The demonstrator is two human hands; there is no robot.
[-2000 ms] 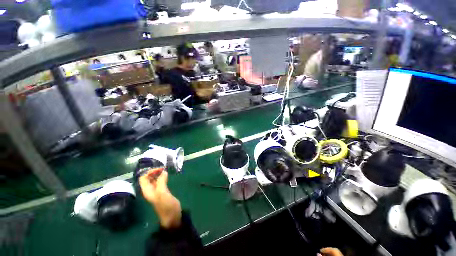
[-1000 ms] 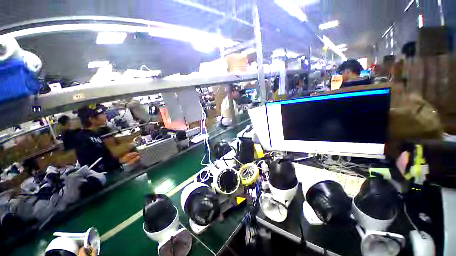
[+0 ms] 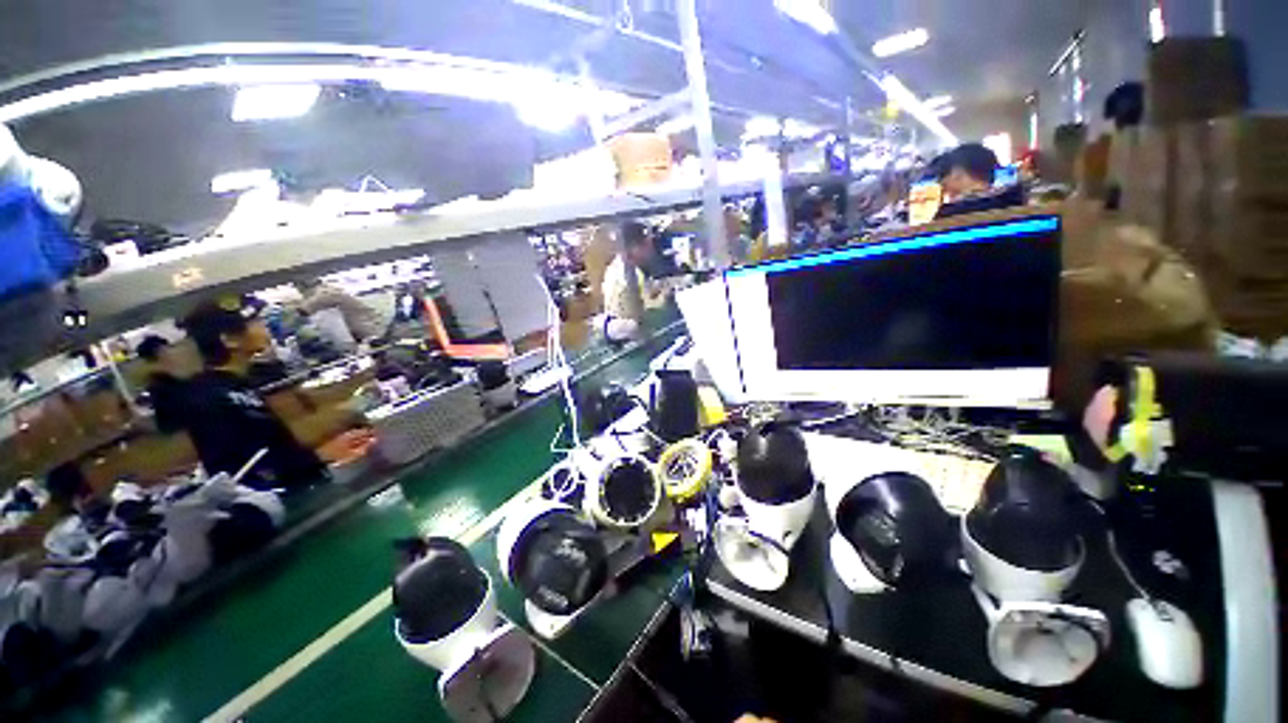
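White dome security cameras with black fronts stand in front of me. Two lie on the green belt, one with its round foot towards me and one beside it. Three more are on the dark desk: left, middle and right. A sliver of skin, apparently my right hand, shows at the bottom edge. It is cut off, so its fingers and any hold are hidden. My left hand is out of the picture.
A monitor stands behind the desk cameras, with a pale keyboard below. A white mouse lies right. A white ring-shaped part and yellow ring sit by cables. A person works across the green belt.
The view has swung right towards the monitor and desk. My left hand, earlier at a camera on the belt, has left the picture together with that camera.
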